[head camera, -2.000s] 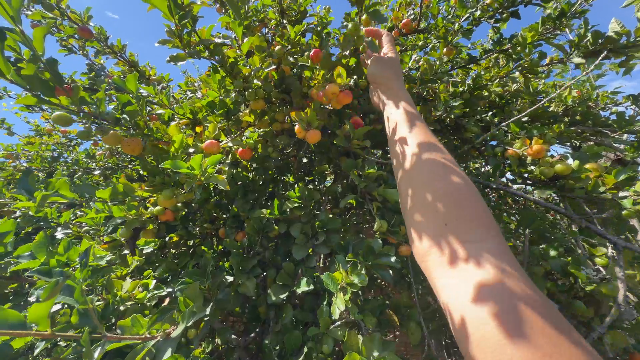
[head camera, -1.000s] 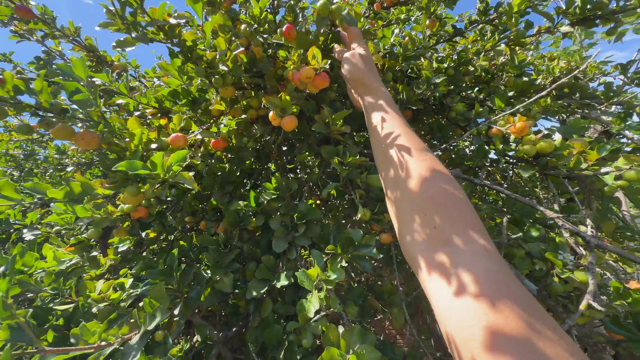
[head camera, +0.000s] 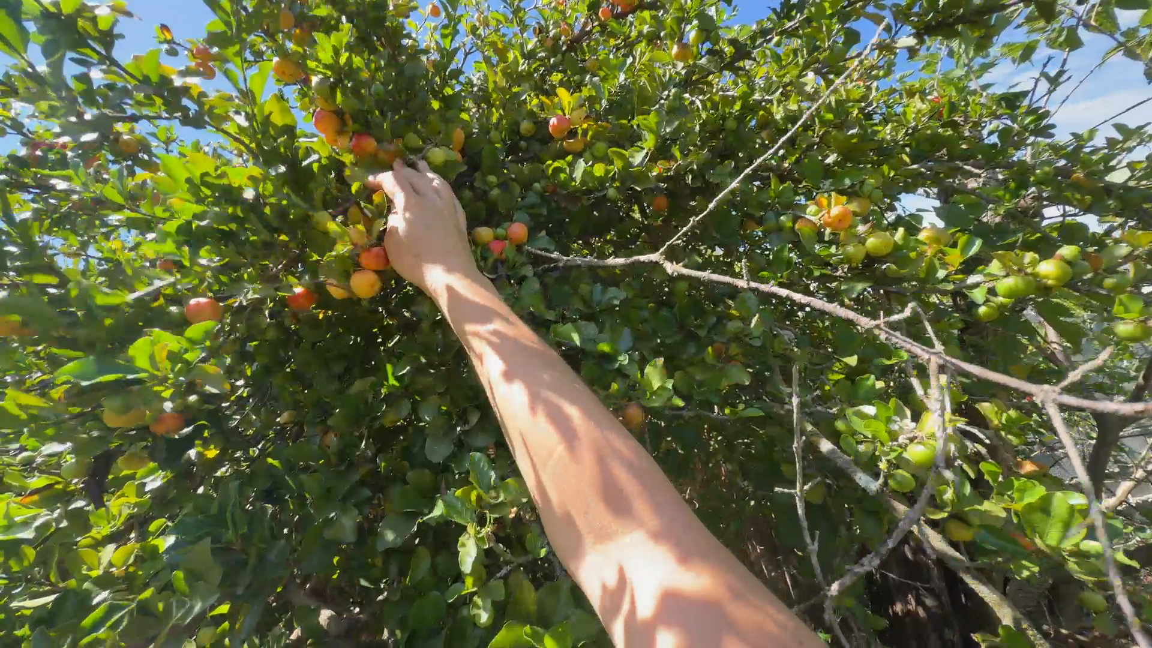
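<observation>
My right hand (head camera: 425, 220) reaches up from the lower right into a leafy fruit bush, its back toward me. The fingertips are partly hidden among leaves, close beneath a red-orange fruit (head camera: 364, 145) and beside a green fruit (head camera: 436, 157); whether they grip anything cannot be told. Just left of the wrist hang a red fruit (head camera: 373, 258) and a yellow-orange one (head camera: 364, 283). To the right of the wrist are a pinkish-red fruit (head camera: 517, 233) and a yellowish one (head camera: 483, 236). My left hand is out of view.
A bare branch (head camera: 792, 297) runs across the right side, with a thin twig (head camera: 778, 144) rising from it. More dry stems (head camera: 931, 450) stand at the lower right. Green fruits (head camera: 1016, 286) hang at the far right, and an orange fruit (head camera: 203, 310) at the left.
The view has shifted, showing more of the bare branch. My right hand, near the top edge of the view before, is now lower and farther left in it, close among the ripe fruits.
</observation>
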